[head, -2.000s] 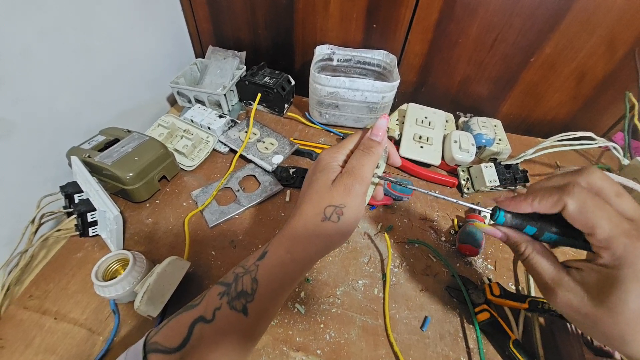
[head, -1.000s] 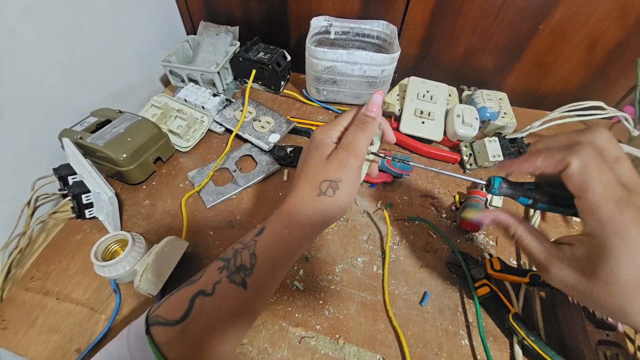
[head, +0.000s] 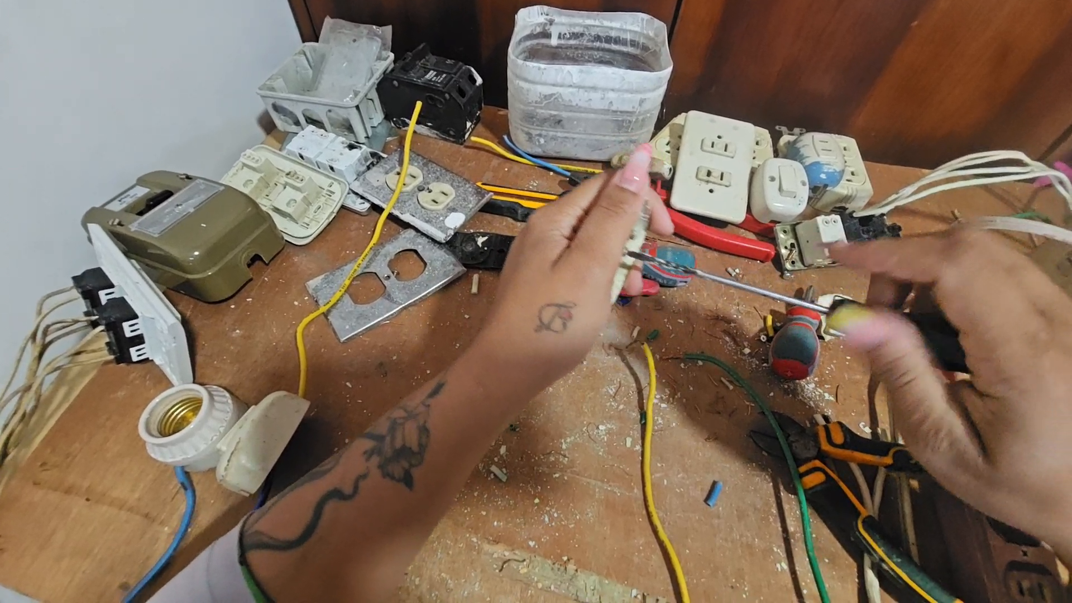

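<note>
My left hand [head: 578, 234] grips a small cream-coloured electrical device [head: 628, 260], mostly hidden behind the fingers and seen edge-on. The shaft of a screwdriver [head: 745, 289] runs from this device to my right hand [head: 980, 360], with its tip at the device's edge. My right hand is blurred; thumb and fingers lie around the front of the dark handle, the index finger stretched out. Beneath the shaft lies a red and grey screwdriver handle [head: 794, 345]. Behind my left hand are red-handled pliers [head: 720, 239] and a red and blue tool grip [head: 667, 266].
Cutting pliers [head: 837, 469], a green wire [head: 770, 414] and a yellow wire [head: 650, 469] lie in front. Around them stand a plastic container [head: 586, 92], a cream double outlet [head: 712, 167], a metal outlet plate [head: 385, 285], an olive cover [head: 188, 234] and a lamp socket [head: 188, 423].
The fingers of my right hand have shifted and spread on the screwdriver handle. My left hand stays around the cream device, and the screwdriver tip remains at it.
</note>
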